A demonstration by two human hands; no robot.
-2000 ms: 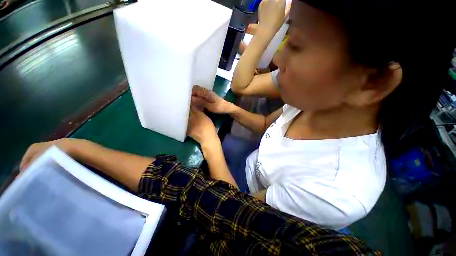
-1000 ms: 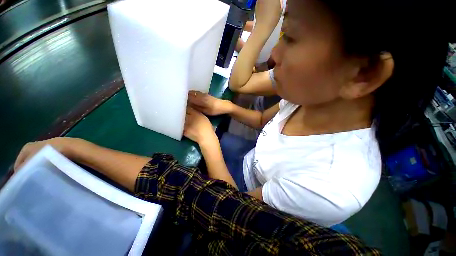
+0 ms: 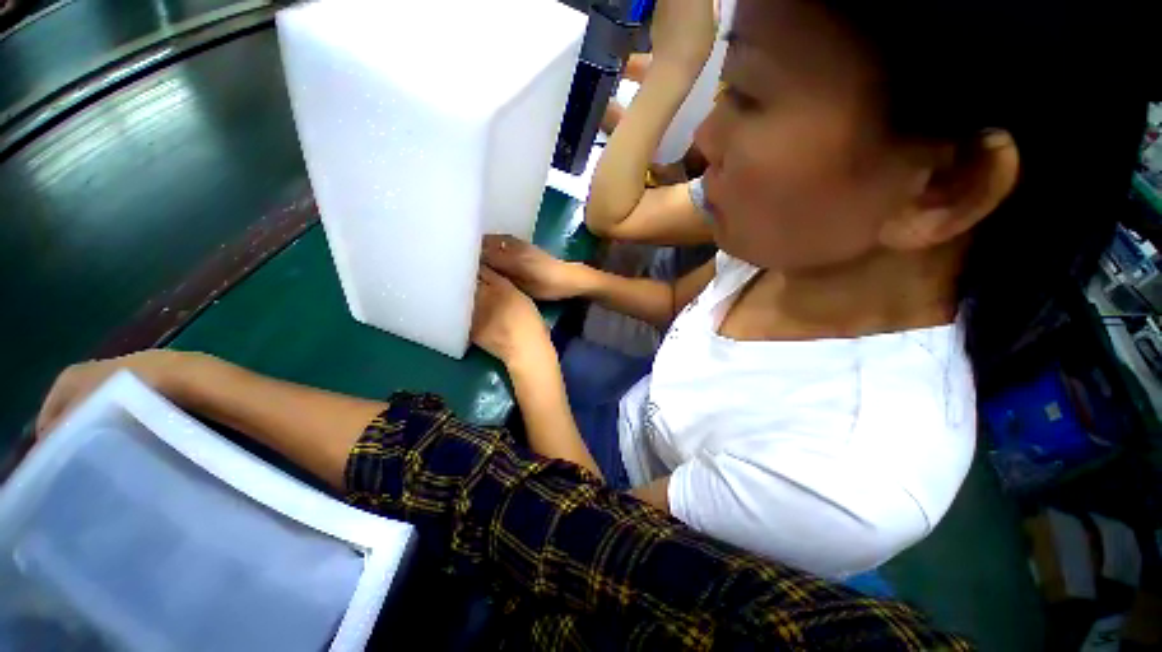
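Observation:
A white foam tray [image 3: 242,474] is at the lower left, cut off by the picture's edge. A flat grey-blue wrapped product [image 3: 191,541] under cloudy film lies inside it. My right hand [image 3: 96,380] is at the tray's far upper-left corner, its arm in a rolled-up dark plaid sleeve reaching across from the lower right. The hand is around the tray's outer side, and its fingers are mostly hidden. My left hand is not in view.
A tall white foam block [image 3: 395,178] stands on the green edge table [image 3: 261,299], with a neighbour's hands at its side. The neighbour in a white shirt [image 3: 816,433] sits close at right. A conveyor belt [image 3: 153,178] runs at left.
The view has shifted slightly, and the tall foam block and neighbour show a little further left. My right hand stays at the tray's corner.

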